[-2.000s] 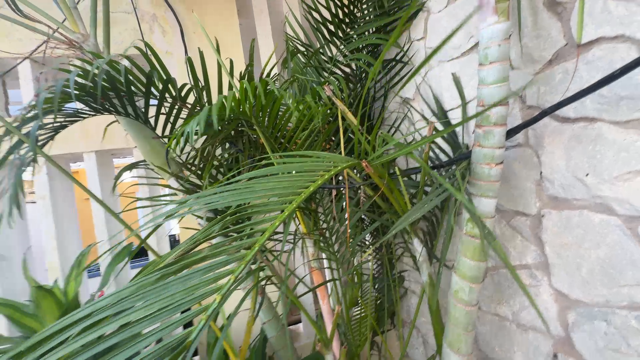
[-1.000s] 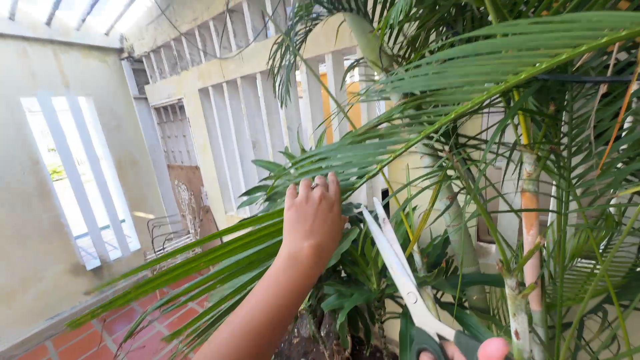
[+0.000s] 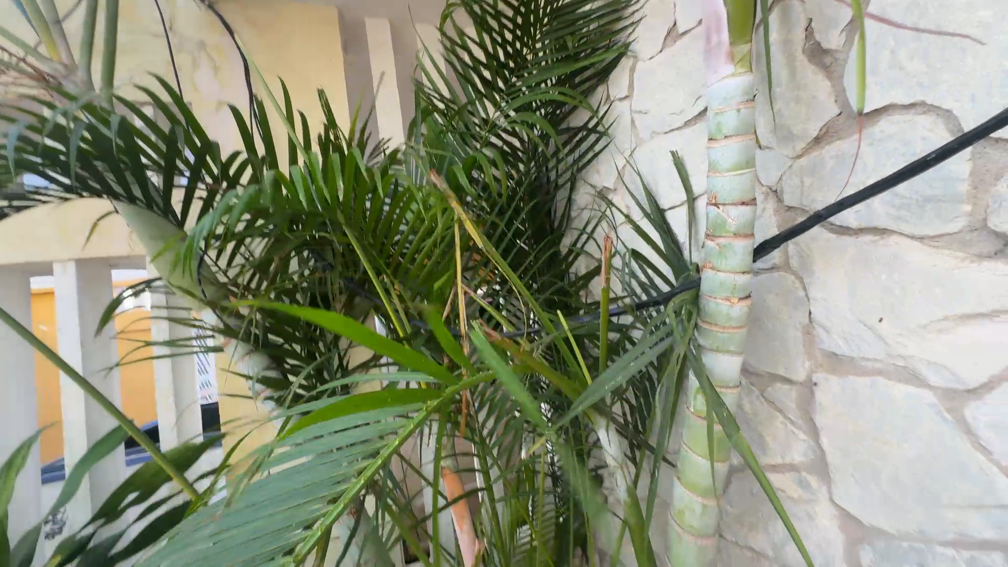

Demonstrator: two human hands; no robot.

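Neither of my hands shows in the head view now, and the scissors are out of sight too. A long green palm frond (image 3: 358,476) reaches up from the lower left to the middle, its leaflets spread on both sides of the rib. Behind it stand denser dark palm leaves (image 3: 535,102). Several cut or broken stalks, one a yellowish stalk (image 3: 504,264) with a brown tip, stick up in the middle. A thick ringed palm stem (image 3: 726,291) rises at the right.
A pale stone wall (image 3: 890,315) fills the right side. A black cable (image 3: 874,185) slants across it and passes behind the ringed stem. White balustrade posts (image 3: 87,354) stand at the left, with broad-leaved foliage (image 3: 118,484) low in front.
The view has swung right and up from the balustrade to the stone wall. The hand by the frond and the scissors, seen a second ago, are out of frame.
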